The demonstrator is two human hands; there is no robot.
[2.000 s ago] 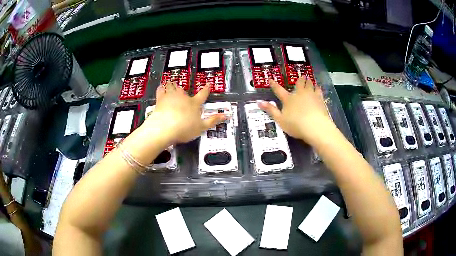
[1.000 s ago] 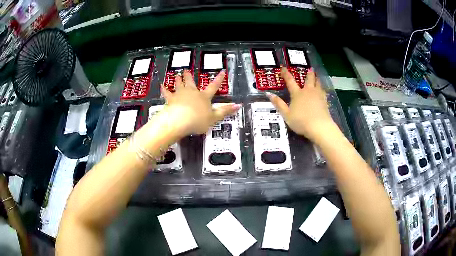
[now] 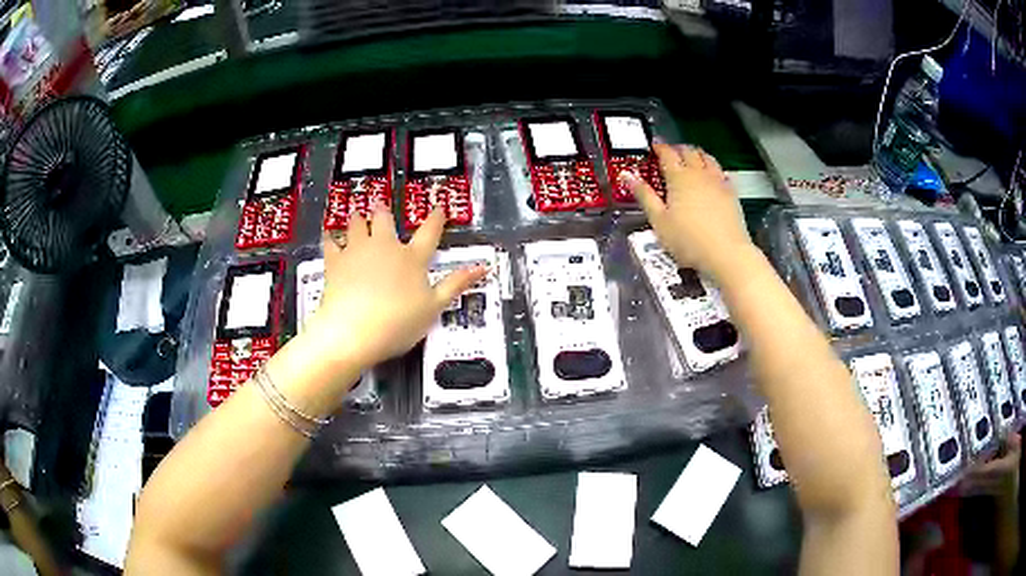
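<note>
A clear blister tray [image 3: 450, 433] lies in front of me with two rows of pockets. Red feature phones with white-lit screens lie in the back row, one [image 3: 559, 163] right of centre. Another red phone [image 3: 245, 321] lies at front left. White-backed phones, one [image 3: 572, 321] near the middle, fill the rest of the front row. My left hand [image 3: 377, 281] is spread, fingertips over the keypads of two back-row phones. My right hand [image 3: 695, 208] is at the right-most red phone [image 3: 628, 152], thumb on its keypad, fingers at its right side; whether it grips the phone is unclear.
Several white batteries, one [image 3: 604, 520] near centre, lie on the dark mat before the tray. Trays of white-backed phones [image 3: 835, 270] stand at right. A bottle [image 3: 909, 124] stands behind them. A fan [image 3: 65, 186] and white cloth [image 3: 142, 295] are at left. Another person's arm shows at lower left.
The view has shifted, and the tray appears lower left and tilted. My right hand has moved to the right edge of the right-most red phone. The right-most white-backed phone is now uncovered.
</note>
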